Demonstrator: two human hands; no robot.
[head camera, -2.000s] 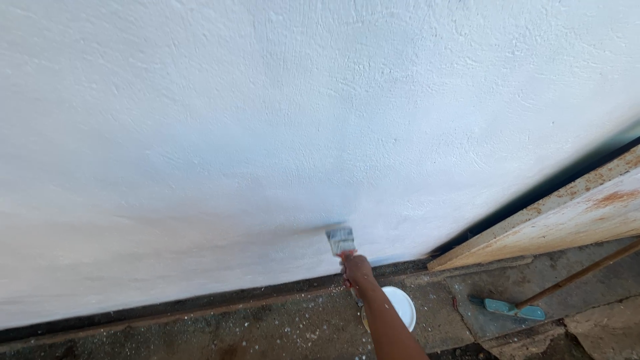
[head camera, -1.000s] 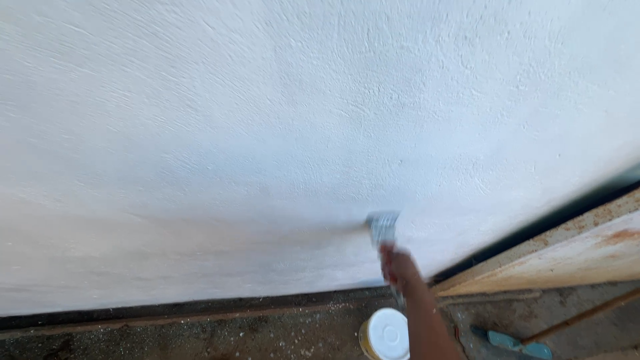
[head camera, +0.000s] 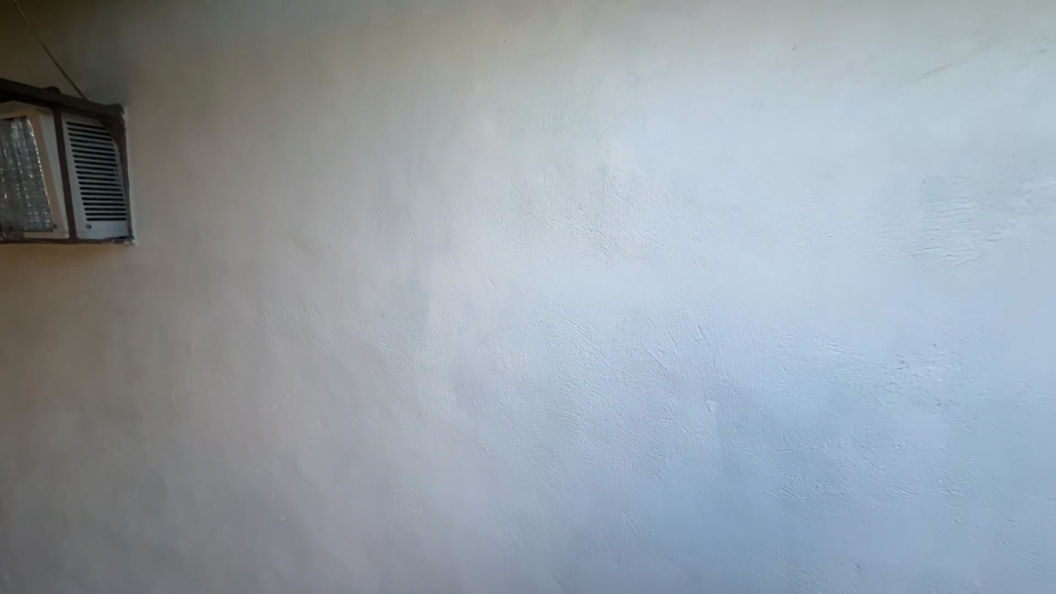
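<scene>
A white painted wall (head camera: 577, 330) with rough, brushed texture fills nearly the whole head view. Its left side and top look dimmer, while the right side is brighter and bluish. Neither my left hand nor my right hand shows, and the paintbrush is out of sight too, so what the hands hold now is hidden.
At the upper left, an air conditioner's rear housing (head camera: 97, 177) with a slatted side and a metal finned panel (head camera: 23, 175) sits in a dark frame (head camera: 69, 169). A thin cable (head camera: 51, 56) runs down to the top of that frame.
The view has swung up and left along the wall. The hand with the paintbrush, the white-lidded bucket and the ground have left the view; the air conditioner has come in.
</scene>
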